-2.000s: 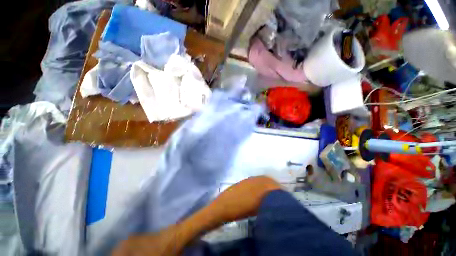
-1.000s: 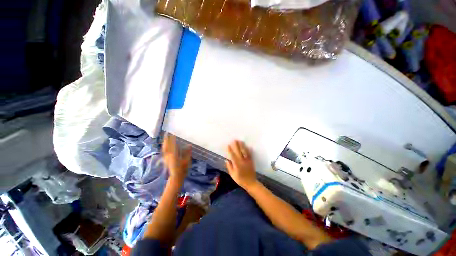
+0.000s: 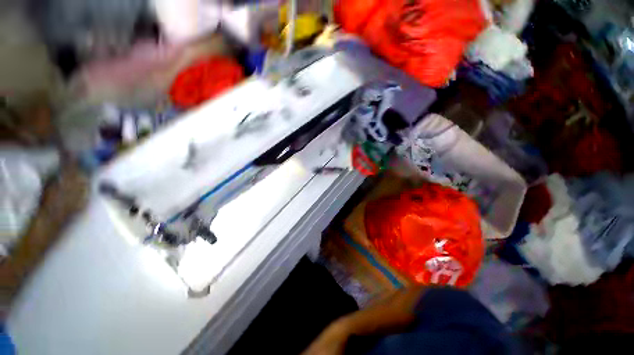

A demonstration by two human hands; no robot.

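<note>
The white sewing machine head (image 3: 229, 145) with a blue stripe lies across the upper left of the blurred head view. Its needle end, with small dark and metal parts, is at the lower left over the bright needle plate area. No cloth shows under the needle end. The white table (image 3: 90, 284) has a grey front edge running diagonally. A bare forearm and dark blue sleeve, apparently my right, enter at the bottom; the hand is cut off by the lower edge. My left hand is out of the picture.
Red-orange and green handles (image 3: 366, 159) are at the table's right end. A red plastic bag (image 3: 427, 236) stands below, beside a pale open bin (image 3: 486, 180) holding scraps. Another red bag (image 3: 417, 35) is at the top. White and blue cloth (image 3: 566, 239) is heaped at right.
The view has swung right, to the machine and the bags beyond the table end. Both hands, seen at the table edge one second ago, have left the picture.
</note>
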